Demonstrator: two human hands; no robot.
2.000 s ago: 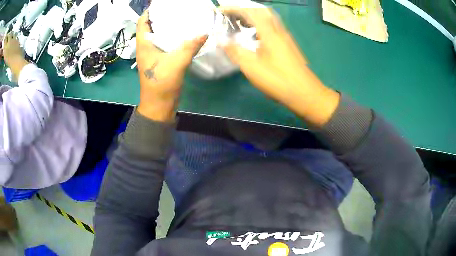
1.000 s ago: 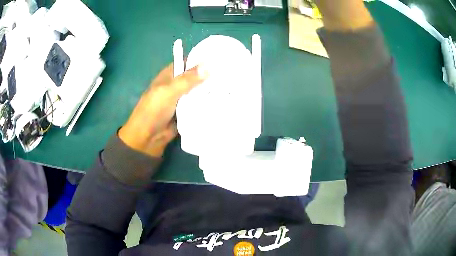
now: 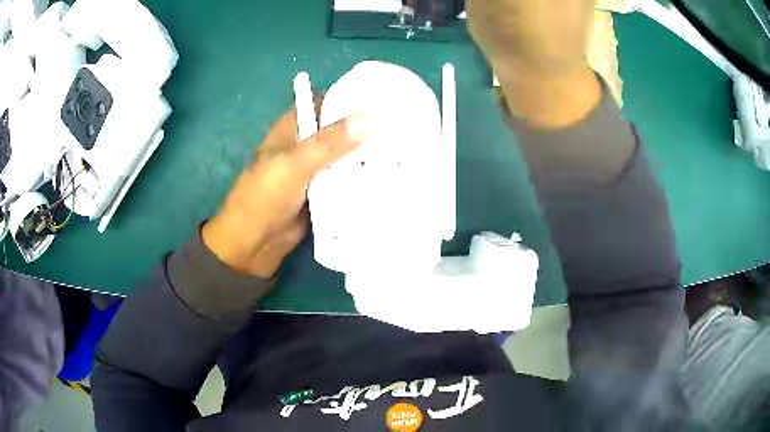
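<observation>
A white camera body (image 3: 380, 202) lies in front of me at the bench's near edge, its round end away from me and its bracket end (image 3: 447, 291) reaching past the edge at the lower right. Thin white antennas (image 3: 449, 152) stand along both its sides. My left hand (image 3: 274, 186) grips its left side, thumb on top of the housing, fingers partly hidden beneath. My right hand (image 3: 540, 59) is blurred and cut by the top edge, right of the dark screw box; its fingers and anything in them cannot be made out.
Unfinished white cameras (image 3: 127, 135) with loose wires lie at the left. The dark box (image 3: 397, 24) with a metallic part stands at the far side. Tan paper (image 3: 606, 59) lies partly behind my right hand. A white unit (image 3: 750, 126) is at the far right. A person's grey sleeve shows at lower left.
First both hands held a white piece higher up; then the camera body lay before me in my left hand. Since then my right hand has moved left from the tan paper toward the dark box.
</observation>
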